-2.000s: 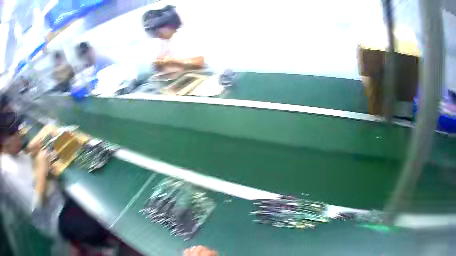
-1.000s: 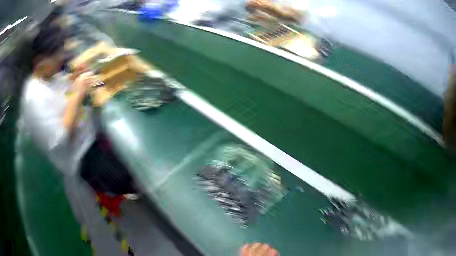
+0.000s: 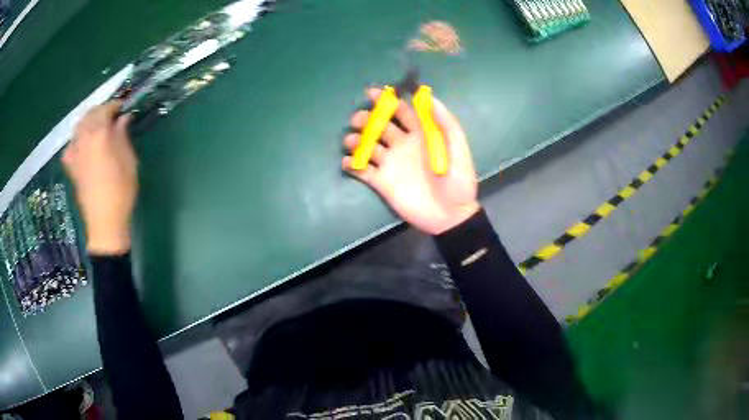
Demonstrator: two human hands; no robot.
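Observation:
My right hand (image 3: 417, 168), palm up, holds the yellow-handled pliers (image 3: 408, 102). Their handles are spread and their dark jaws point away from me. My left hand (image 3: 103, 164) is at the near left end of the loose pile of circuit boards (image 3: 176, 82) along the white strip. Its fingertips touch or overlap the dark ends of the boards; blur hides whether they grip one.
A neat row of boards (image 3: 43, 246) lies left of my left hand. A heap of reddish offcuts (image 3: 437, 38) lies beyond the pliers. A stacked board batch (image 3: 552, 16), brown cardboard (image 3: 669, 37) and a blue bin (image 3: 719, 25) are at the far right.
The view has swung from the line and the seated workers down to my own bench. Both my hands and the pliers now show; earlier only part of one hand showed at the bottom edge.

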